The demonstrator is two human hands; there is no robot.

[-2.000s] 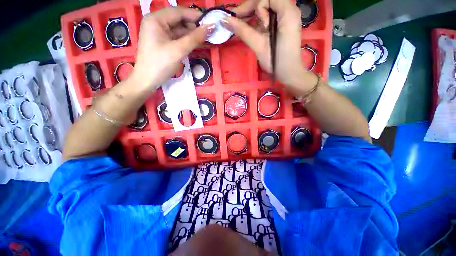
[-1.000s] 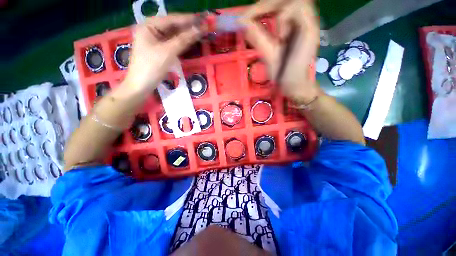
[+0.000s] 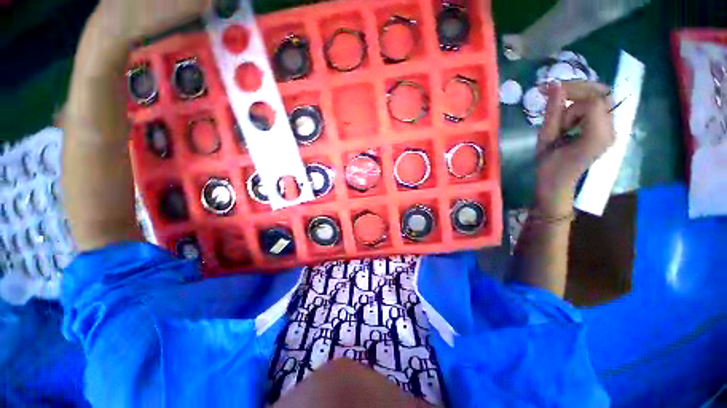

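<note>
The red-orange parts tray [image 3: 355, 143] lies tilted in front of me, with watch cases [image 3: 308, 124] in many pockets. A white strip with round holes [image 3: 280, 151] lies across its left part. My right hand [image 3: 575, 131] is right of the tray, fingertips at the pile of white discs [image 3: 556, 73]. A thin dark stick, seemingly the tweezers [image 3: 622, 103], shows at that hand; blur hides its grip. My left arm reaches up past the tray's left side. Only a blurred bit of my left hand [image 3: 171, 9] shows at the top edge; its fingers are cut off.
A plain white strip [image 3: 612, 147] lies right of the pile. White sheets with rings [image 3: 32, 211] are at the far left. Another red tray [image 3: 684, 60] with a whitish sheet [image 3: 711, 143] is at the far right. A greyish strip [image 3: 566, 36] lies behind the pile.
My hands have parted from the white-faced watch case, which is no longer visible in them. My right hand has moved right to the discs, my left up and left. The holed strip shows more fully.
</note>
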